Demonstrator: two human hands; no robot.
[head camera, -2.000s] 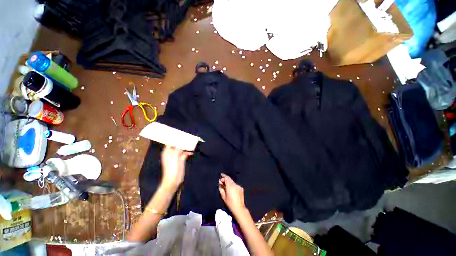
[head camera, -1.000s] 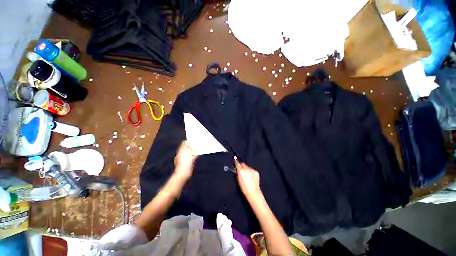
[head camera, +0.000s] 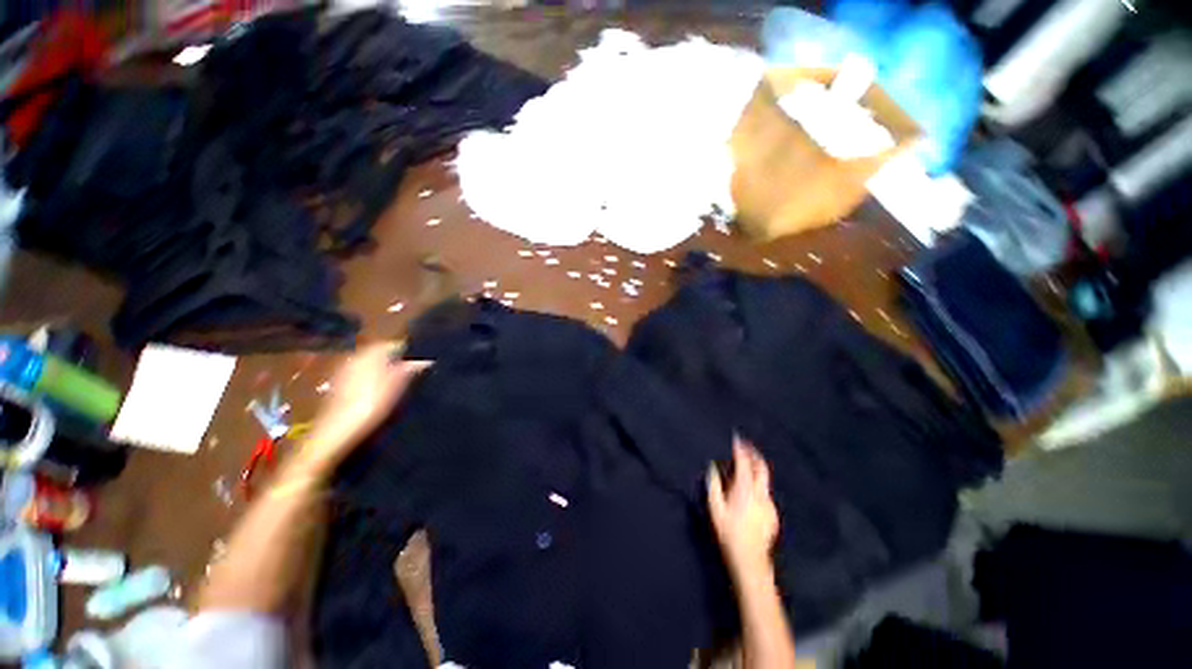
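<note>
A black jacket (head camera: 523, 444) lies front up on the table, with a small button (head camera: 544, 538) and a small pale piece (head camera: 558, 499) on its front. A second black jacket (head camera: 824, 392) lies beside it on the right. My left hand (head camera: 373, 392), blurred, is at the first jacket's left shoulder with fingers extended and nothing visible in it. My right hand (head camera: 745, 503) is over the jackets' dark cloth where they meet, fingers apart and empty. A white card (head camera: 174, 399) is at the left, near the bottles. Scissors (head camera: 262, 451) are partly hidden by my left forearm.
A heap of black hangers (head camera: 222, 209) is at the far left. White cloth (head camera: 628, 144) and a tan box (head camera: 797, 157) with white pieces are at the far side. Folded dark-blue cloth (head camera: 987, 320) is at the right. Bottles and cans (head camera: 72, 386) line the left end.
The white card has left my left hand and is now at the left. My left hand moved up to the shoulder; my right hand moved right and its fingers spread. The view has shifted.
</note>
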